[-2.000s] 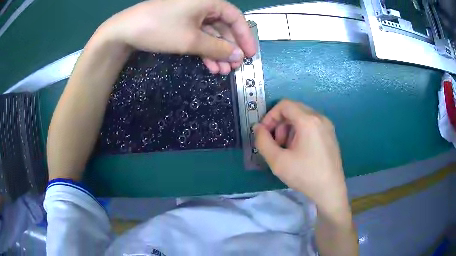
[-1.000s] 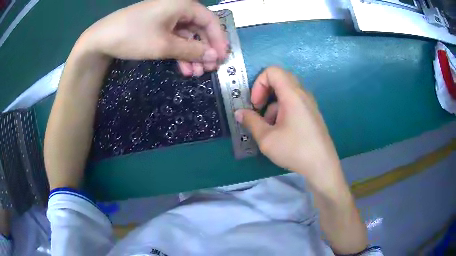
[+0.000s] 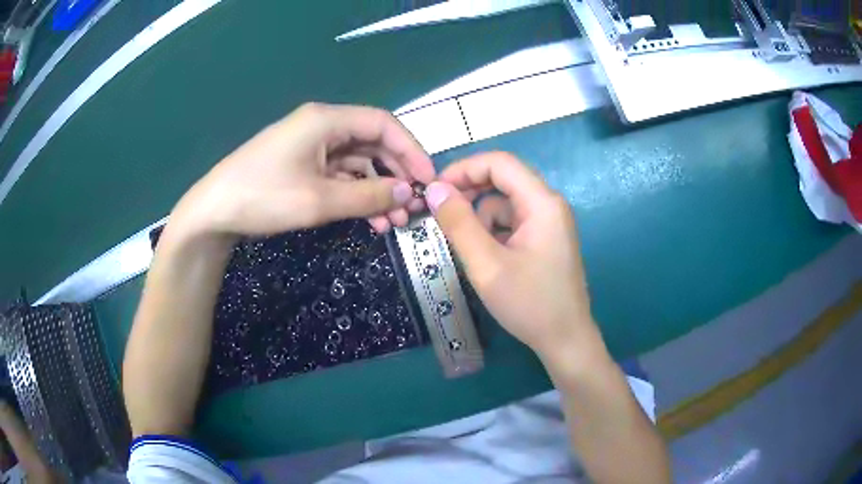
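Note:
A grey metal fixture bar (image 3: 438,293) with a row of round seats lies along the right edge of a shallow black tray (image 3: 312,307) full of loose shiny rings. A small dark ring part (image 3: 418,190) is pinched between both hands over the bar's far end. My left hand (image 3: 331,180) holds it with thumb and forefinger from the left, its wrist over the tray's far left. My right hand (image 3: 515,241) touches it with thumb and forefinger from the right. The bar's far end is hidden under the fingers.
Dark ribbed stacked bars (image 3: 64,378) stand at far left, with part of another person's arm (image 3: 24,444) beside them. A white strip (image 3: 510,109) runs behind the tray. A silver-white machine frame (image 3: 662,85) is at upper right, a red and white cloth (image 3: 824,156) at the right edge.
My right hand has moved from the bar's lower seats up to its far end, meeting my left hand at the ring. The view has shifted, so the bar and tray sit lower.

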